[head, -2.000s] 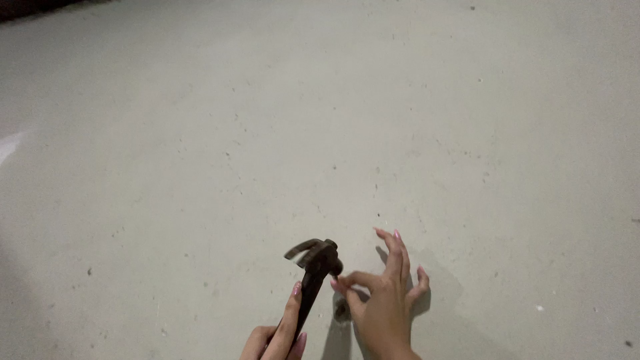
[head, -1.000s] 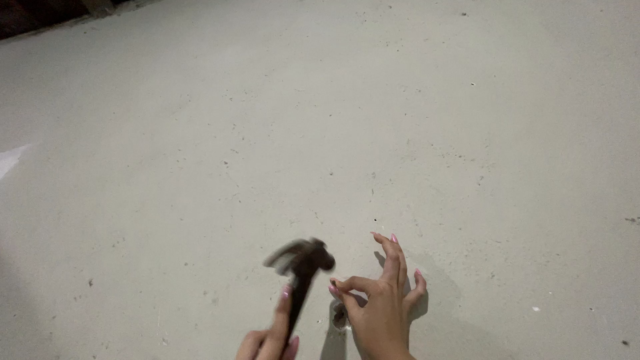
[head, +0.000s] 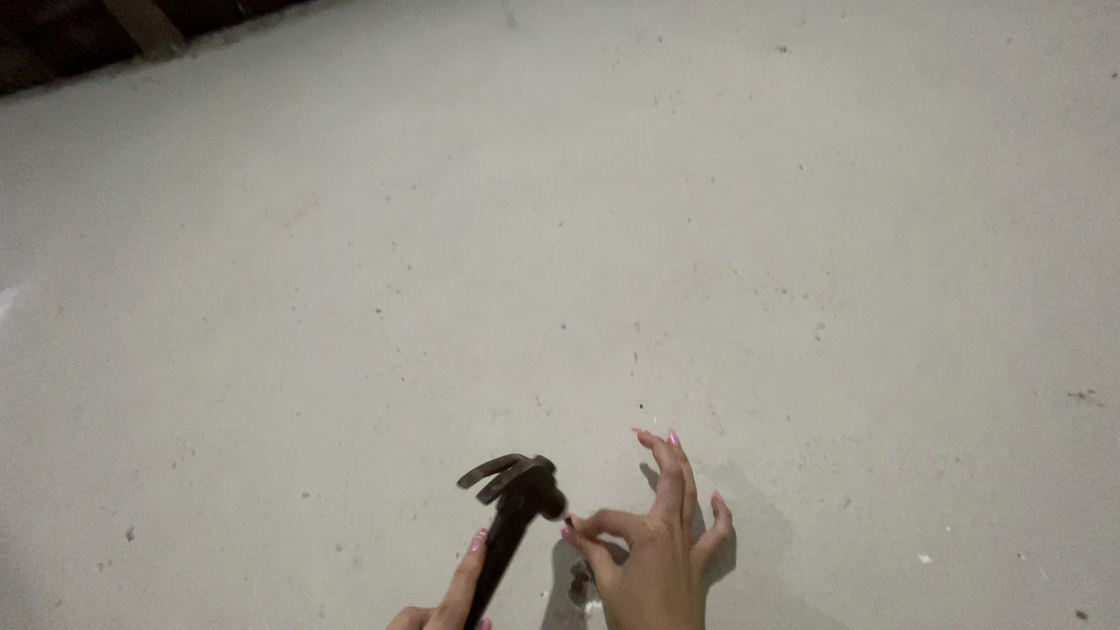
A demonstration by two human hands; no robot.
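Note:
A dark claw hammer [head: 516, 512] is gripped by its handle in my left hand [head: 451, 595], with the index finger laid along the handle. Its claw points up and left, and its striking face is at the head of a small dark nail [head: 569, 522]. Thumb and index finger of my right hand [head: 652, 560] pinch that nail against the pale painted wall [head: 525, 262]; the other fingers are spread over the surface. The nail's point is hidden by the fingertips. Just below the pinch, a chipped brown patch [head: 578, 582] shows in the wall, partly in shadow.
Small pits and specks mark the wall. At the top left, its edge meets a dark area with a wooden beam [head: 149, 26]. A tiny dark hole or spot [head: 640, 406] lies above my right hand.
The hammer head, apart from the fingertips and blurred one second ago, is now against the nail. My right hand keeps its pinch in the same place. The view has shifted slightly.

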